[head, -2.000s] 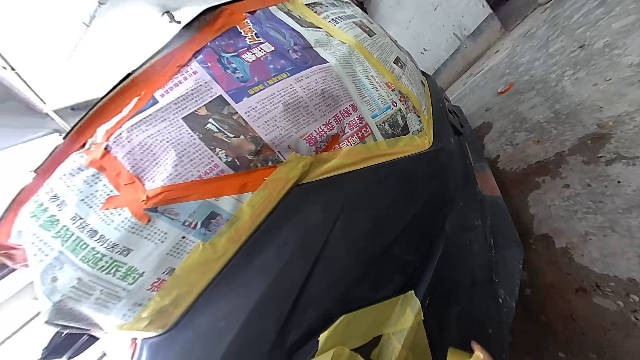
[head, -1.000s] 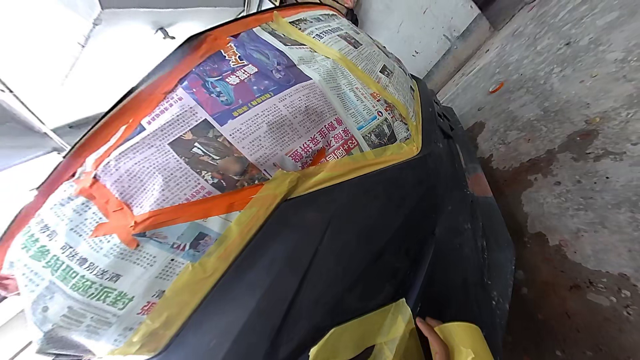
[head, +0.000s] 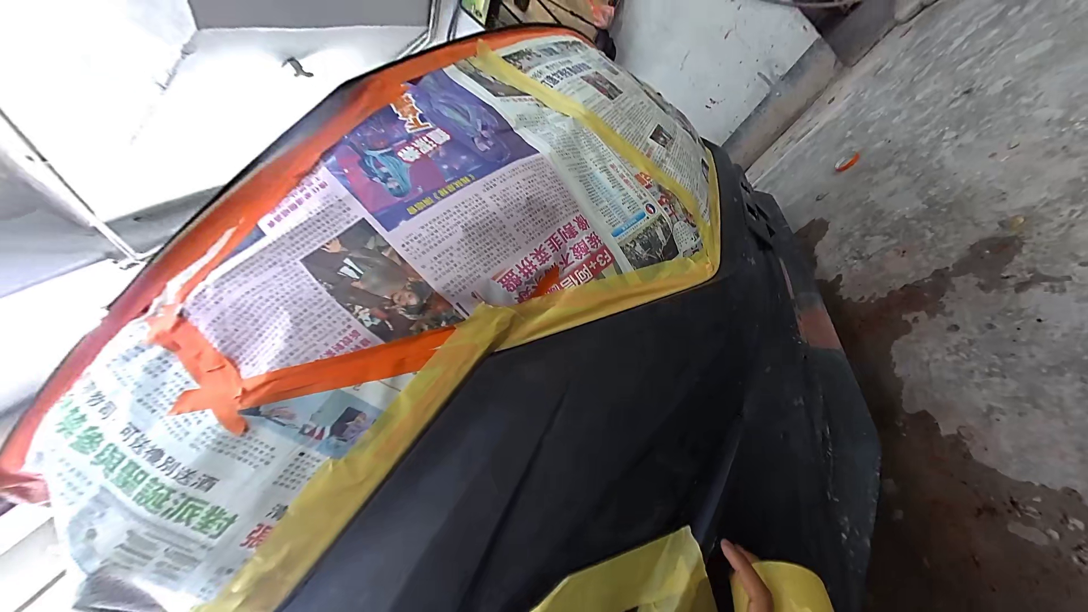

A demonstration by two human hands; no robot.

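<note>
At the bottom edge, the fingers of my right hand (head: 750, 580) are against the left side of a roll of yellow masking tape (head: 792, 586); most of that hand is cut off by the frame. Just left of it, a patch of yellow masking tape (head: 637, 578) lies on a dark vehicle body panel (head: 595, 408). Newspaper sheets (head: 510, 195) cover the area above, edged by yellow tape strips (head: 586, 314) and orange tape (head: 340, 367). My left hand is out of view.
A concrete floor (head: 977, 255) with a wet, dark stain (head: 926, 501) runs along the right. A small orange ring-like piece (head: 847, 161) lies on it. A pale wall (head: 705, 59) stands behind the panel, and white surfaces fill the upper left.
Two seconds ago only a fingertip showed at the bottom edge; more of my right hand and the tape roll have since come into view.
</note>
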